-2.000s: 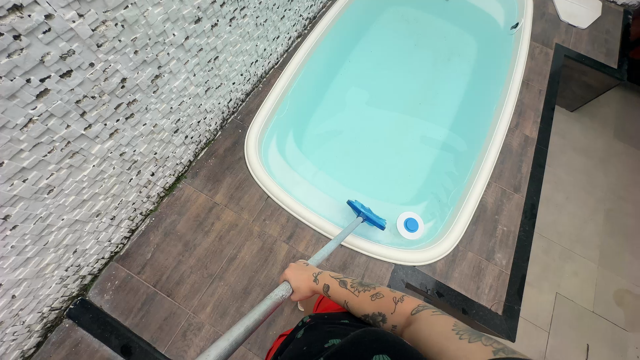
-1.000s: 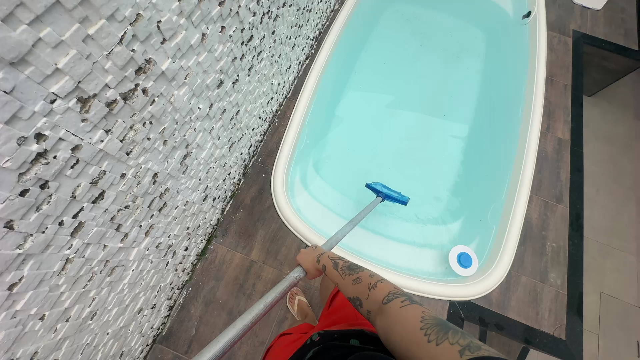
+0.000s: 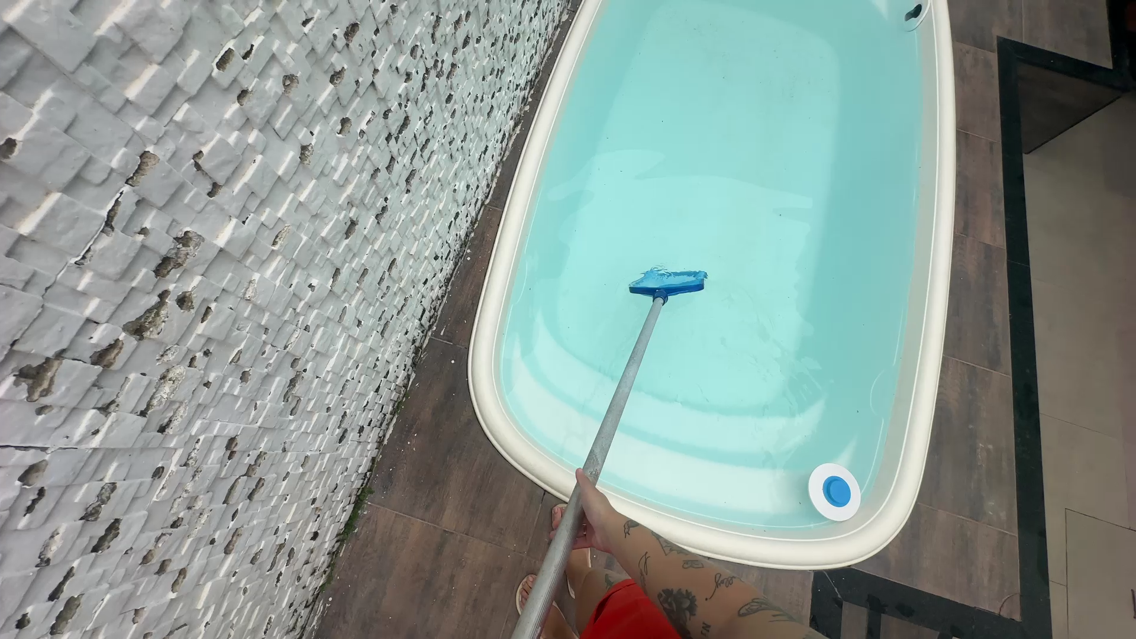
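My right hand [image 3: 589, 517] is closed around a grey metal pole [image 3: 612, 417], near the pool's rounded lower end. The thumb lies along the pole, and part of the fingers is hidden behind it. At the far end of the pole, a blue pool-cleaning head [image 3: 667, 284] is at the water in the lower middle of the pool [image 3: 493, 355]; whether it is a brush or a skimmer I cannot tell. The near end of the pole runs out of the bottom of the view. My left hand is not in view.
A white and blue floating dispenser [image 3: 835, 492] sits in the pool's lower right corner. A rough white stone wall [image 3: 222, 311] rises on the left. Brown tiles [image 3: 444, 461] surround the pool, with a black border [image 3: 1025, 355] at right. My sandalled feet [image 3: 532, 590] are near the rim.
The blue head has moved farther out over the pool, away from the near rim. My right hand still holds the pole. The view has shifted.
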